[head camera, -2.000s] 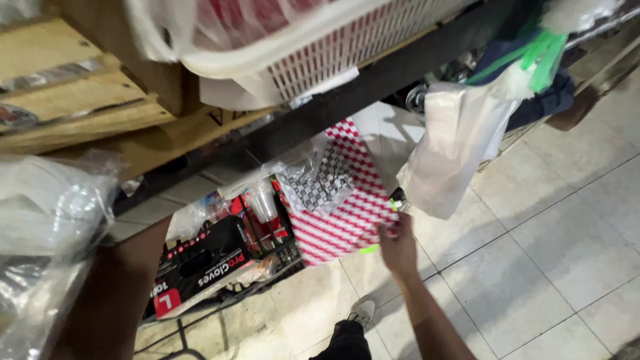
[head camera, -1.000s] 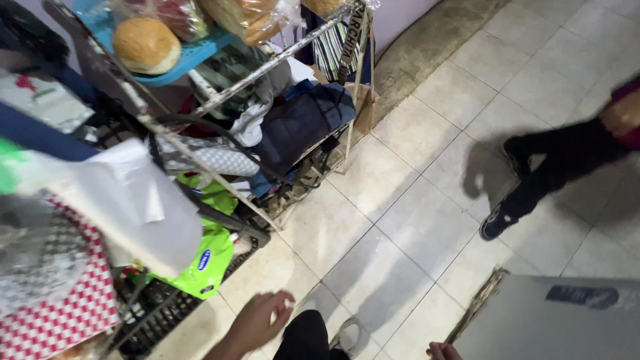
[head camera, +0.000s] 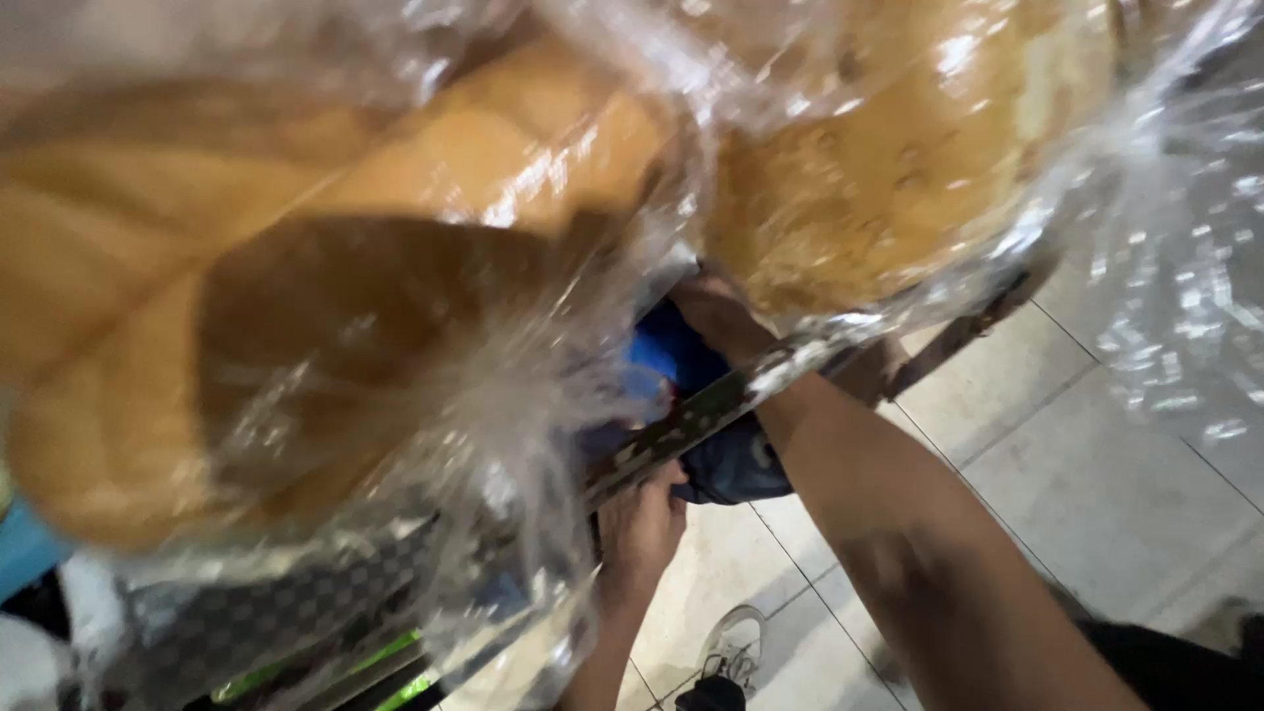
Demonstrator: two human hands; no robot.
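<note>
Both of my hands reach into the lower part of a metal rack, under bagged bread (head camera: 869,197). My right hand (head camera: 716,306) is beyond the rack's worn metal bar (head camera: 731,395), beside a bright blue item (head camera: 676,346); its fingers are mostly hidden. Nearer to me, my left hand (head camera: 647,518) is at the edge of a dark blue fabric item (head camera: 736,464), with its fingertips partly behind the bar. Whether either hand grips anything cannot be told.
Bread rolls in clear plastic (head camera: 326,326) fill the upper left, close to the camera. Loose clear plastic (head camera: 1165,227) hangs at the right. A dark checkered item (head camera: 286,602) lies at the lower left. Pale floor tiles (head camera: 1037,464) and a shoe (head camera: 733,652) show below.
The view has moved in close to the bread rack. My hands, apart and over the floor a second ago, are now inside the rack's lower part by the dark blue fabric.
</note>
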